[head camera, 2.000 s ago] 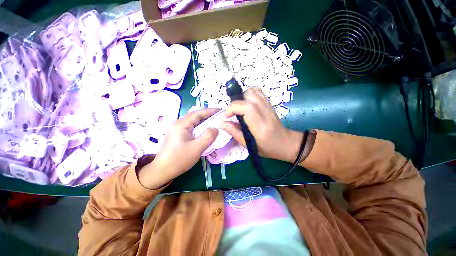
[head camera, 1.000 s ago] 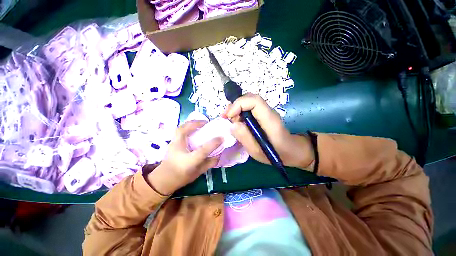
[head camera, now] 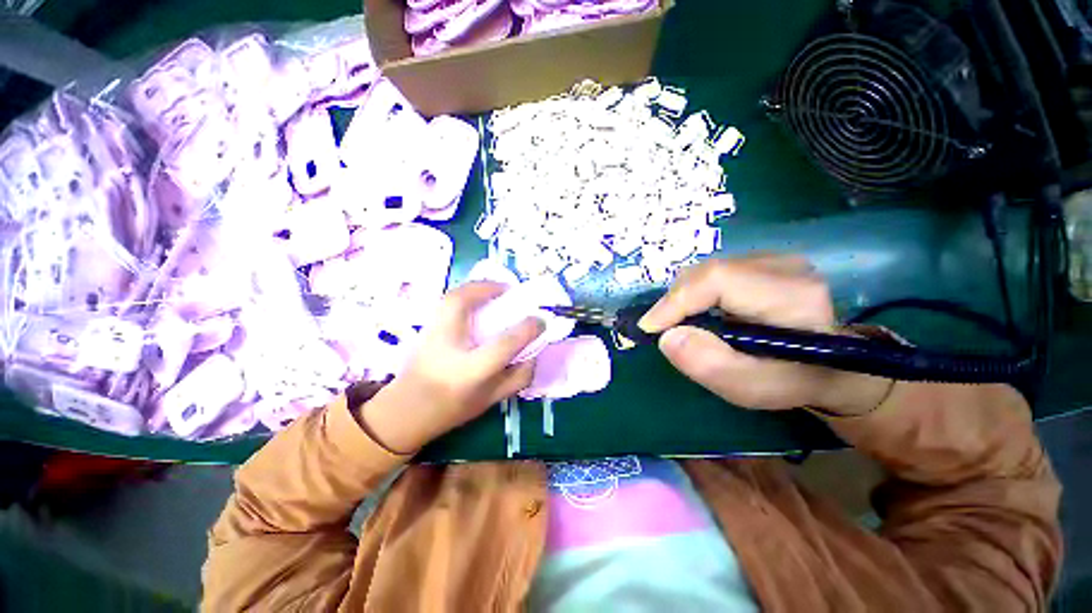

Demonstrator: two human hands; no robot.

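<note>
My left hand [head camera: 449, 365] holds a pale pink shell [head camera: 525, 314] between thumb and fingers in front of me. My right hand [head camera: 754, 335] grips the black handle of a soldering iron [head camera: 814, 344], which lies nearly level and points left. Its thin metal tip reaches the right side of the held shell; whether it touches is too small to tell. Another pink shell [head camera: 572, 368] lies just below and right of the held one, over narrow translucent strips [head camera: 514, 429] near the bench edge. A small piece lies beside the iron's front end, partly hidden.
A heap of small pale inserts [head camera: 599, 180] lies mid-bench. A brown cardboard box [head camera: 527, 74] with stacked pink shells stands behind it. A clear plastic bag [head camera: 72, 240] and many loose shells [head camera: 389, 281] are at left. A black fan [head camera: 860, 110] and cables are at right.
My right hand has moved right and turned the iron from pointing up over the heap to pointing left at the shell. My left hand still holds the shell.
</note>
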